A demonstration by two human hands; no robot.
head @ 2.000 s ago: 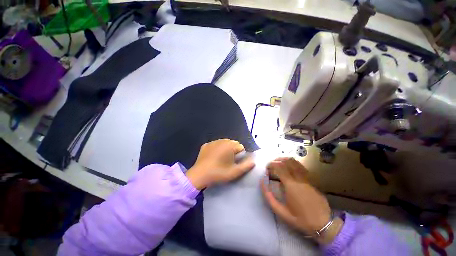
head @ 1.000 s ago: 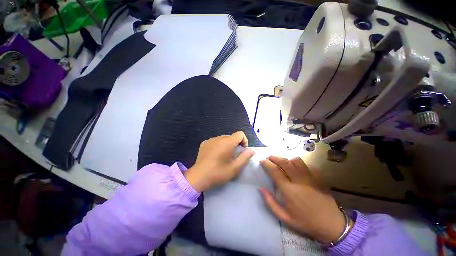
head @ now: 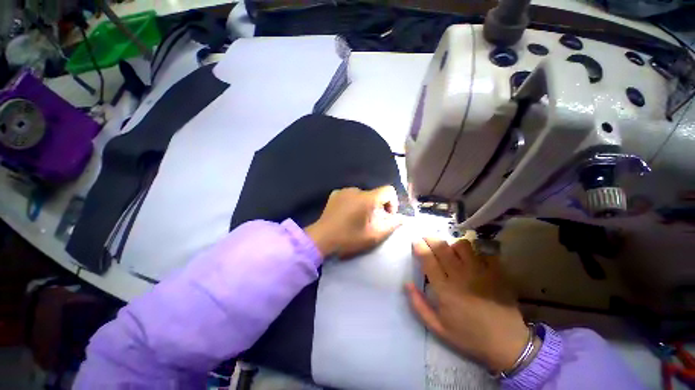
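Note:
A dark panel with a rounded end (head: 305,164) lies left of the needle area, and a pale panel face (head: 366,320) lies over it toward me. My left hand (head: 354,221) pinches the cloth at the edge beside the needle area, fingers closed on it. My right hand (head: 469,297) lies on the pale panel's right edge, fingers spread and pressing down. The white sewing machine head (head: 488,129) stands right of the hands. Glare from the lamp and the machine head hide the needle and presser foot.
A stack of pale cut pieces (head: 228,122) lies left, beside folded dark pieces (head: 126,164). A purple machine end (head: 49,126) is at the far left, a green basket (head: 114,42) at the back left. Red-orange scissor handles (head: 674,366) are at the lower right.
Both hands and the panels have moved closer to the needle area. The dark rounded end has shifted right, now covering part of the dark bent outline. The view has shifted slightly.

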